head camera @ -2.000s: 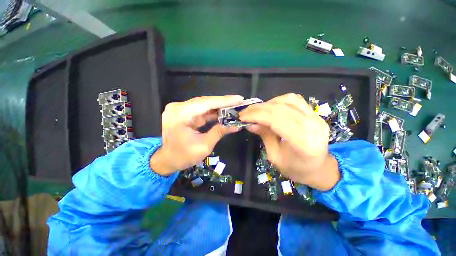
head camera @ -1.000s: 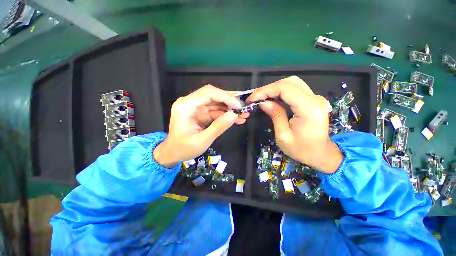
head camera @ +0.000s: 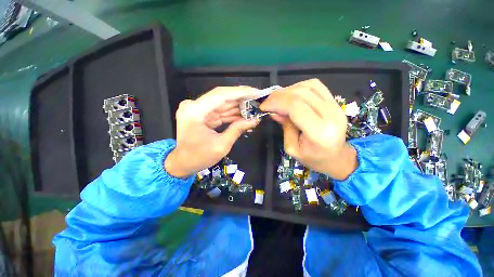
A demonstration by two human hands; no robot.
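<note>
A silver-grey housing (head camera: pixel 251 109) with a dark opening is held between my two hands above the middle tray. My left hand (head camera: pixel 206 130) grips its left end between thumb and fingers. My right hand (head camera: pixel 311 124) has its fingertips on the housing's right part, with the thumb and index fingertips at its opening. The fingers cover much of the housing, and what lies inside it is too small to tell.
The left black tray (head camera: pixel 76 124) holds a stacked row of housings (head camera: pixel 123 129). The front black tray (head camera: pixel 272 157) holds loose circuit boards (head camera: pixel 311 196). Fitted units (head camera: pixel 441 101) are spread on the green mat at the right.
The housing has turned in my hands, so its open end shows again. My right fingers have closed in over its right part. The view has shifted slightly.
</note>
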